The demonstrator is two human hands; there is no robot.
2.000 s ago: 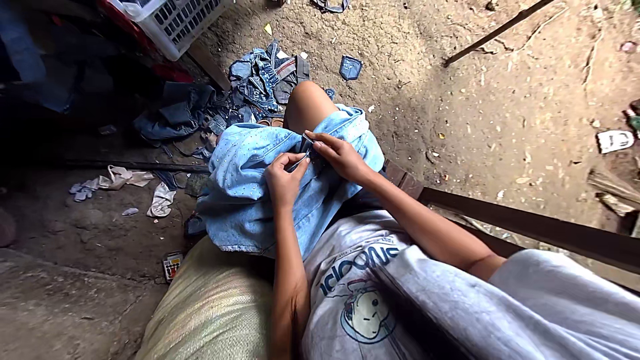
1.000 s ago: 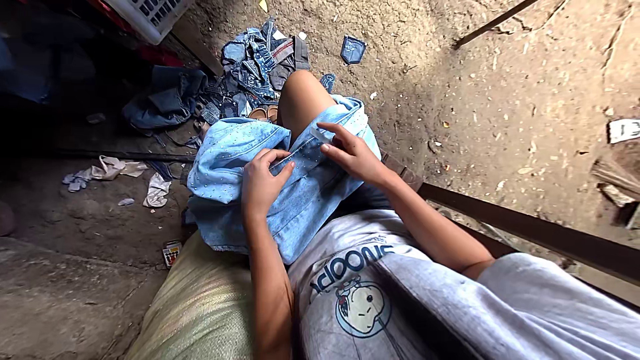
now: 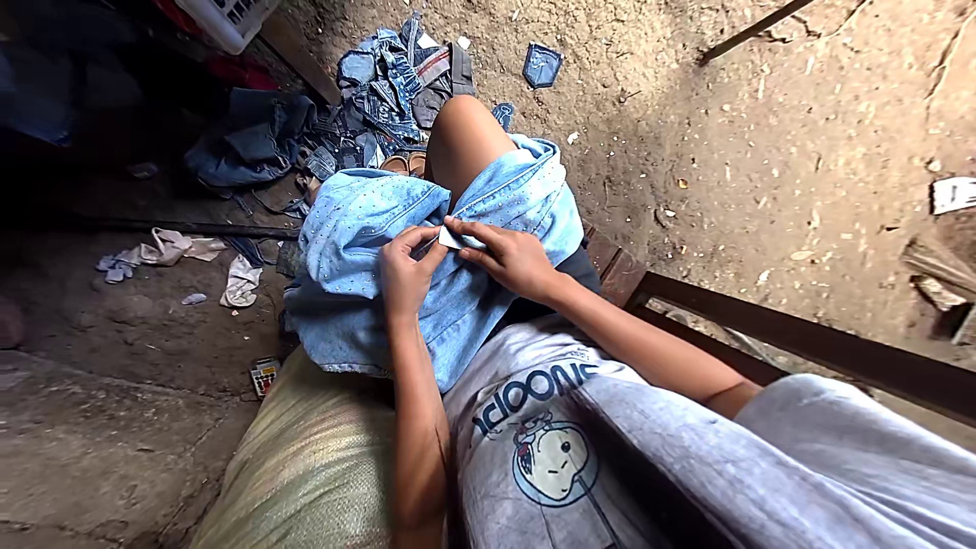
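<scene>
Light blue denim cloth with small studs or dots (image 3: 358, 221) lies bunched across my lap and over one thigh. Above its middle, my left hand (image 3: 410, 267) and my right hand (image 3: 511, 255) meet at the fingertips. Between them they pinch a small white piece (image 3: 450, 239), perhaps a label or paper scrap; whether it is joined to the denim cannot be told. My right thumb and index finger are on its right side, my left ones on its left edge.
Denim scraps (image 3: 381, 91) heap on the dirt floor beyond my knee, with a cut denim pocket (image 3: 542, 65) to their right. A white plastic crate (image 3: 232, 23) stands at upper left. A woven sack (image 3: 320, 465) is beside me; a dark wooden bench frame (image 3: 793, 335) runs right. Pale rags (image 3: 242, 282) lie left.
My hands were apart over the denim a second ago; now their fingertips have come together on the small white piece.
</scene>
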